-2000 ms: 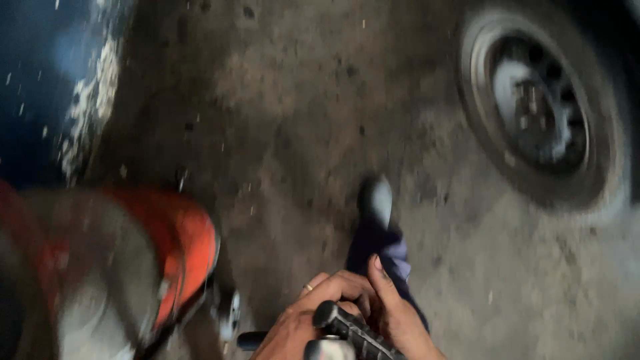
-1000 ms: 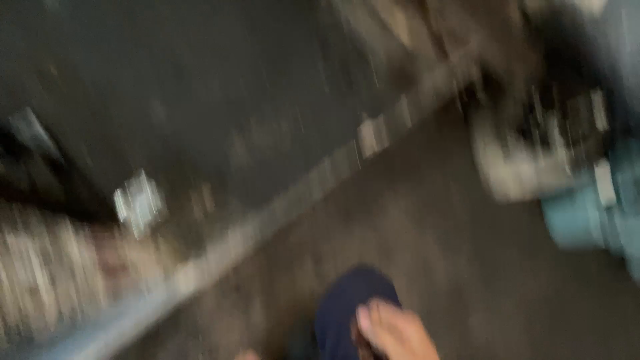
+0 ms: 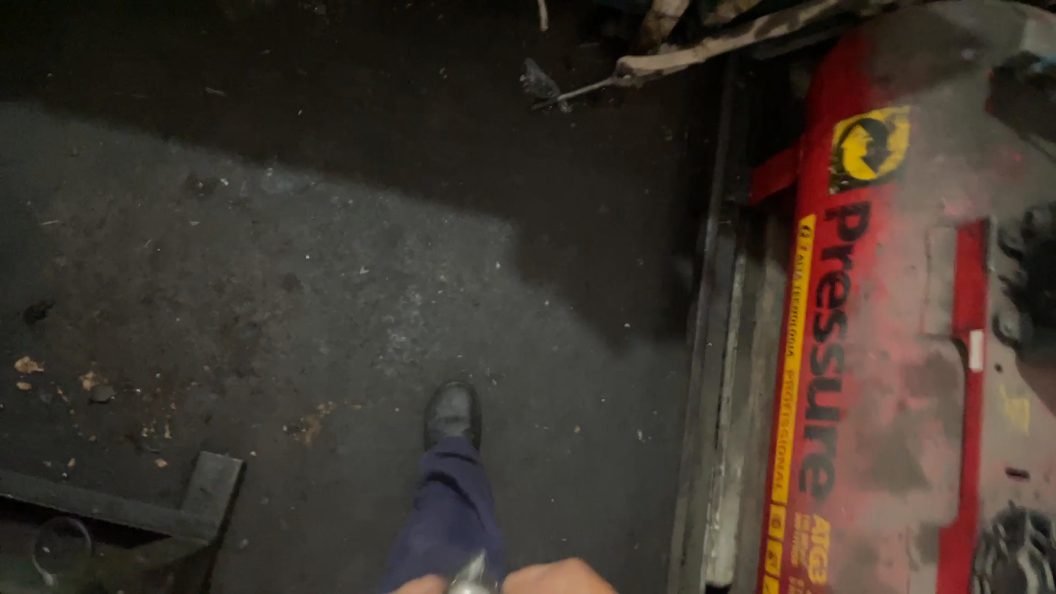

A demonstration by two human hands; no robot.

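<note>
At the bottom edge, mostly cut off, are my left hand (image 3: 418,585) and my right hand (image 3: 559,577). Between them shows the tip of a shiny metal object (image 3: 473,575); its kind and which hand holds it cannot be told. The fingers of both hands are largely out of the frame. Just beyond them is my leg in dark blue trousers (image 3: 450,511), with a dark shoe (image 3: 453,412) on the stained floor.
A dusty red Pressure air compressor tank (image 3: 887,346) fills the right side, beside long metal rails (image 3: 724,412). A metal frame corner (image 3: 210,495) stands at lower left. Branch-like pieces (image 3: 709,51) jut in at the top. Small debris (image 3: 91,381) lies on the floor at left.
The view has swung widely: the car wheel seen two seconds ago is out of frame, and the red tank has come into view. My hands now show less, lower in the frame.
</note>
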